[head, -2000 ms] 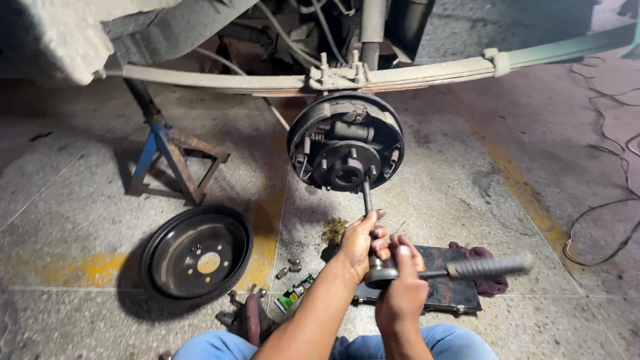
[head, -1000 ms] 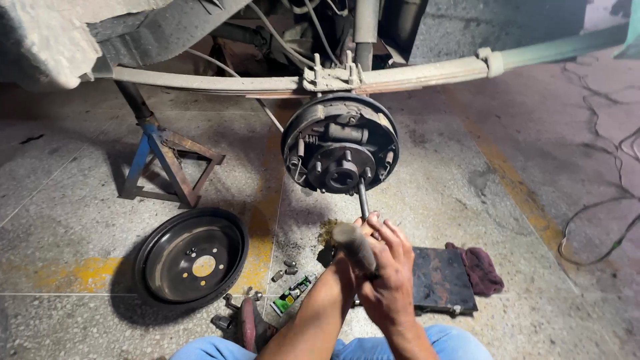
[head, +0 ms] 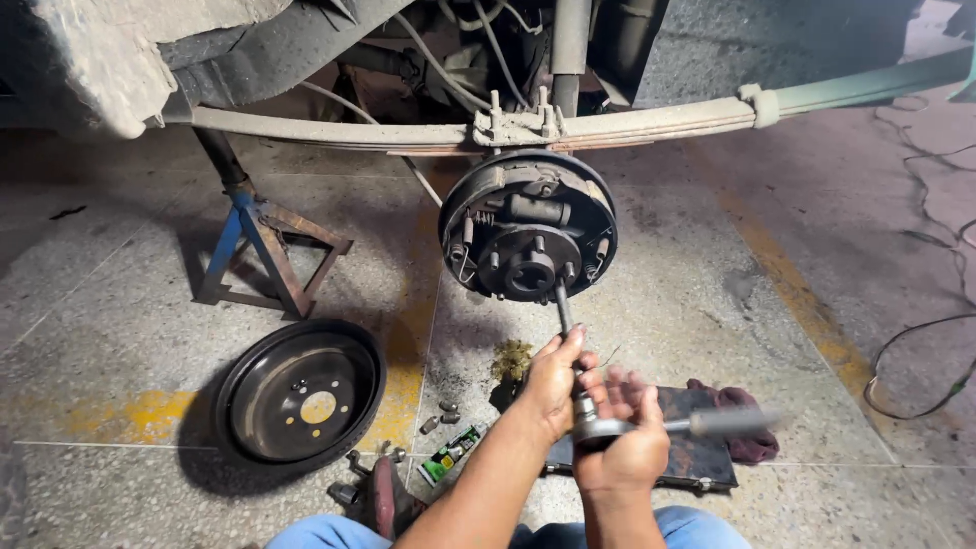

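Observation:
My left hand (head: pixel 558 377) is closed around the steel extension bar (head: pixel 563 305), whose far end reaches the lower right of the wheel hub (head: pixel 526 263), near a wheel stud. Around the hub is an exposed drum brake (head: pixel 461 198) with shoes, springs and a wheel cylinder (head: pixel 537 209). At the near end of the bar is the round head of a ratchet or speed wrench (head: pixel 598 431). My right hand (head: pixel 629 446) cups this head from below with its fingers apart and blurred. The tool's handle (head: pixel 732 421) points right, also blurred.
A removed brake drum (head: pixel 305 396) lies at left, below a jack stand (head: pixel 252 252). A leaf spring (head: pixel 328 133) spans above. Lug nuts (head: pixel 450 418), a green tube (head: pixel 450 456), a dark metal case (head: pixel 686 454) and a maroon cloth (head: pixel 751 450) lie on the floor; cables (head: pixel 888 343) at right.
The tool's handle pointed right, then toward me, and now points right again. My right hand has moved with it, from over my left hand to beneath the tool's head. My left hand stays around the bar.

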